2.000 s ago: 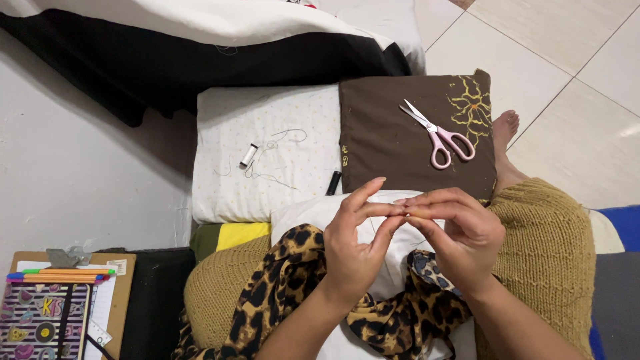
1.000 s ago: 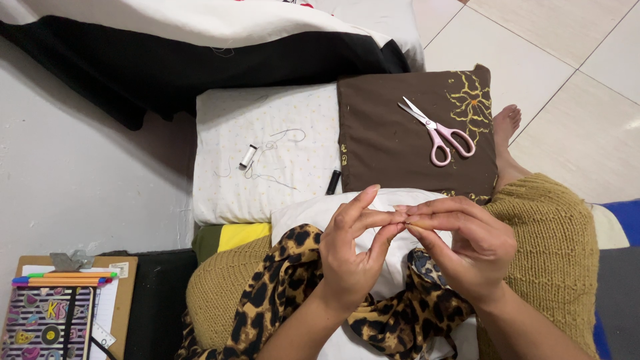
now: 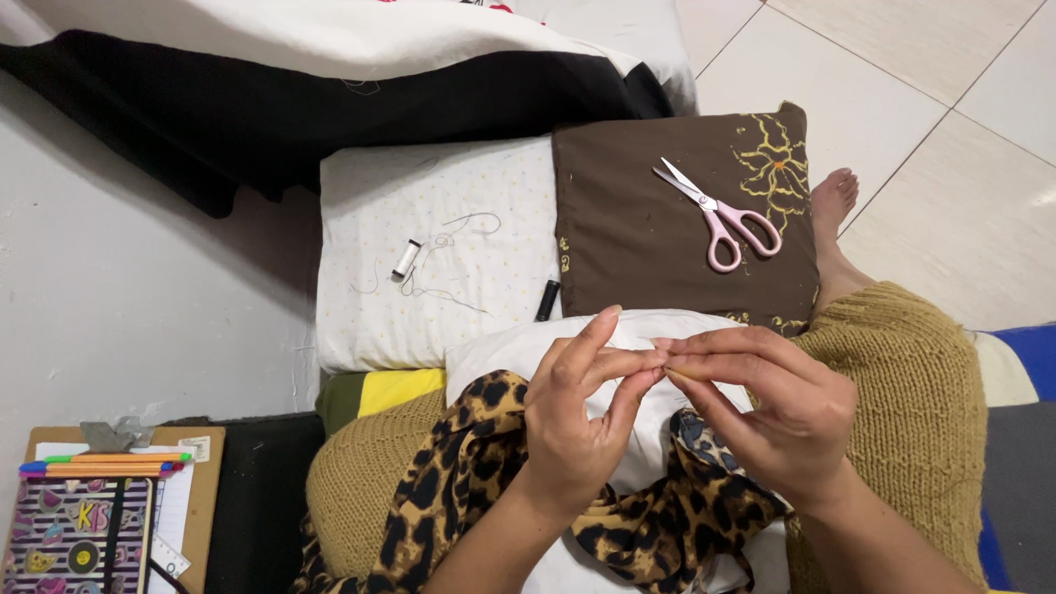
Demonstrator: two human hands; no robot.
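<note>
My left hand (image 3: pixel 582 404) and my right hand (image 3: pixel 763 404) meet at the fingertips above my lap, with thumb and fingers of each pinched together. Something tiny and thin seems to lie between the tips; what it is cannot be told. Beneath them are leopard-print fabric (image 3: pixel 643 536) and a white cloth (image 3: pixel 528 342). Beyond the hands, pink-handled scissors (image 3: pixel 718 216) rest slightly apart on a brown cushion (image 3: pixel 627 198). A spool of white thread (image 3: pixel 407 259) and loose dark thread (image 3: pixel 450 297) lie on a white dotted cushion (image 3: pixel 363 198); a black thread spool (image 3: pixel 547 300) is near its right edge.
At the lower left, a clipboard (image 3: pixel 210 487) holds papers, several pens (image 3: pixel 107 464) and a striped notebook (image 3: pixel 78 536). Black and white fabric (image 3: pixel 247 91) drapes across the top left. My knees in mustard knitwear (image 3: pixel 891 412) flank the lap; a bare foot (image 3: pixel 835 198) shows at right.
</note>
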